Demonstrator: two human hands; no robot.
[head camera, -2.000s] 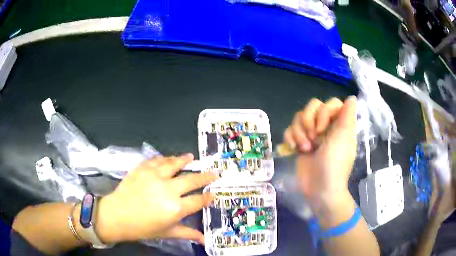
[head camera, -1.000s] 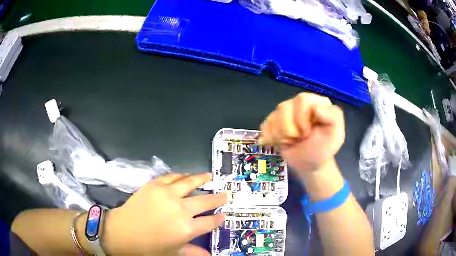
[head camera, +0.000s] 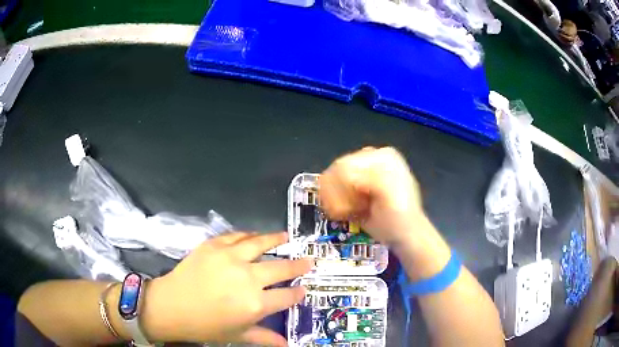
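Two open white socket housings lie one above the other, the upper (head camera: 339, 261) and the lower (head camera: 343, 283), each with a green circuit board, metal contacts, a dark block and coloured wires. My left hand (head camera: 220, 291) lies flat, its fingertips on the left edges of both housings. My right hand (head camera: 366, 193) is over the upper part of the upper housing, fingers curled down and hiding that part. Whether it holds something is hidden. Bagged white cords (head camera: 156, 234) with white plugs (head camera: 74, 149) lie on the left.
Stacked blue plastic sheets (head camera: 292, 51) at the back carry bagged cords (head camera: 421, 30). At right are a closed white power strip (head camera: 533, 298), its bagged cord (head camera: 509, 193) and blue small parts (head camera: 575, 268). Another person's arm (head camera: 590, 305) shows at the right edge.
My right hand has moved left from beside the upper housing, over its top right, to its upper middle. My left hand stays at the housings. The view has shifted, so the housings sit lower and further right.
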